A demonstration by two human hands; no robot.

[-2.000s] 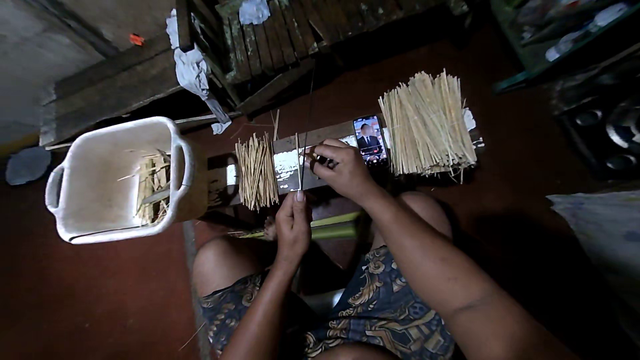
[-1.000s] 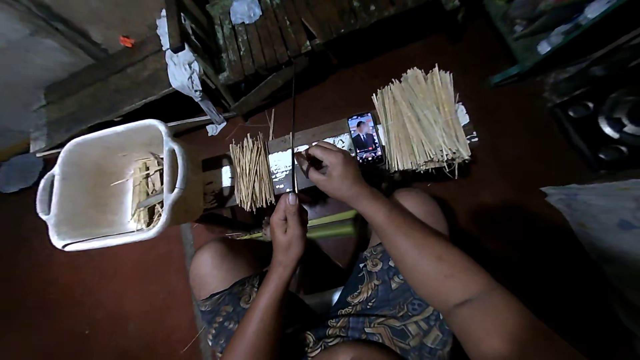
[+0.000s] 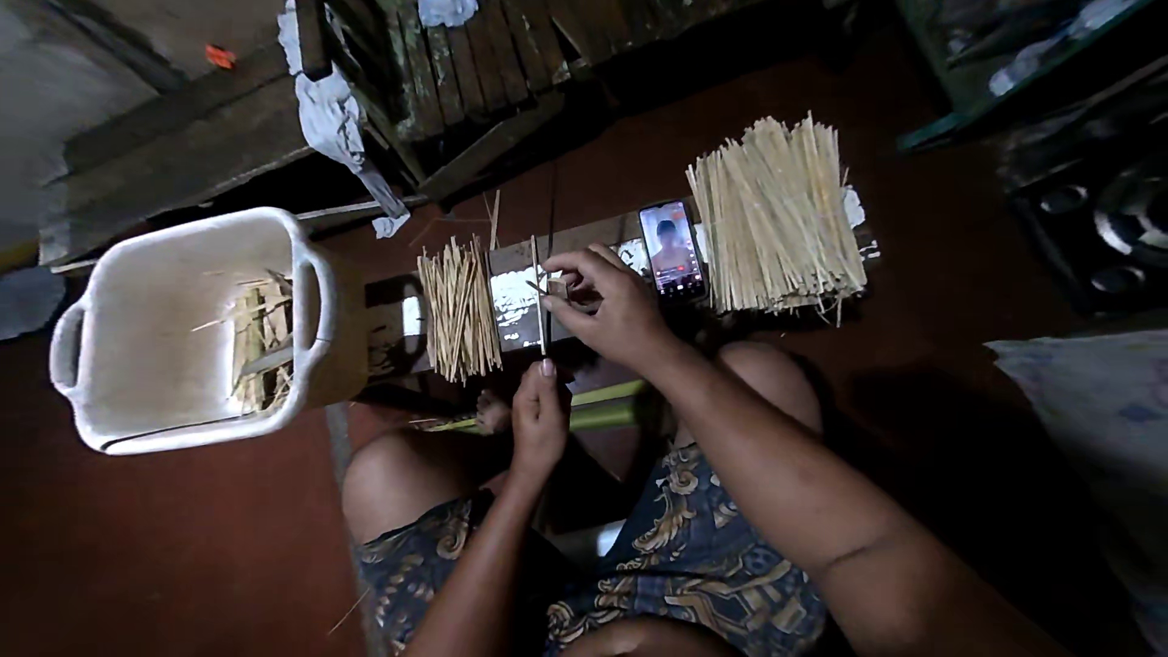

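My left hand (image 3: 540, 411) grips the lower end of a thin pale stick (image 3: 537, 310), which stands out from its thumb over the bench. Just above it, my right hand (image 3: 607, 297) holds a small dark tool, perhaps a knife, with its tip beside the stick; much of the tool is hidden in the fingers. A small bundle of thin sticks (image 3: 461, 310) lies on the narrow bench (image 3: 584, 234) left of my hands. A larger bundle of pale sticks (image 3: 780, 219) lies at the right, with a lit smartphone (image 3: 673, 250) beside it.
A white plastic tub (image 3: 187, 224) with plant scraps (image 3: 260, 342) stands at the left. Green stalks (image 3: 607, 406) lie below the bench, near my knees. Wooden slats (image 3: 474, 55) and a white cloth (image 3: 330, 114) are beyond. A gas stove (image 3: 1095, 228) is at the right.
A long dark strip rose above my left hand one second ago; a pale stick now shows there. My right hand stays close to the strip, its fingers more spread.
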